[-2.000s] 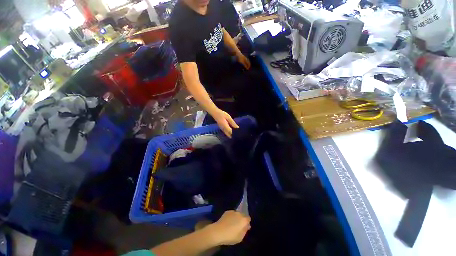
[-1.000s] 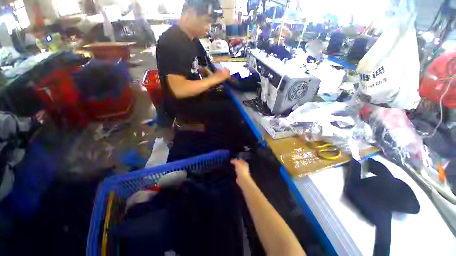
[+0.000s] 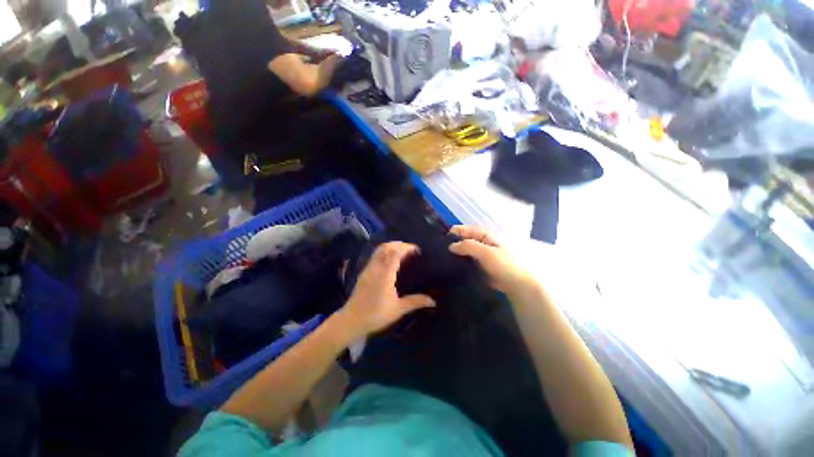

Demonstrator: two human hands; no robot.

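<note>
A dark navy garment (image 3: 428,272) lies over the lap and the right side of the blue basket. My left hand (image 3: 384,287) is on it beside the basket, with thumb and fingers spread around the cloth. My right hand (image 3: 486,254) is at the garment's right part by the table edge, with its fingers bent over the cloth. The image is blurred, and the cloth's edges are hard to tell in the dark. A narrow pale strip shows below my left hand.
The blue basket (image 3: 170,321) holds dark and white cloth. On the white table (image 3: 625,250) lie cut navy pieces (image 3: 544,170), snips (image 3: 719,382), yellow-handled scissors (image 3: 468,135) and clear plastic bags (image 3: 482,89). A person (image 3: 234,71) in dark clothes stands at the far left side of the table.
My view has turned right and down. Both my hands are now in view on the garment; one second ago one hand showed at the basket's far corner. The other person has turned and bent toward the table.
</note>
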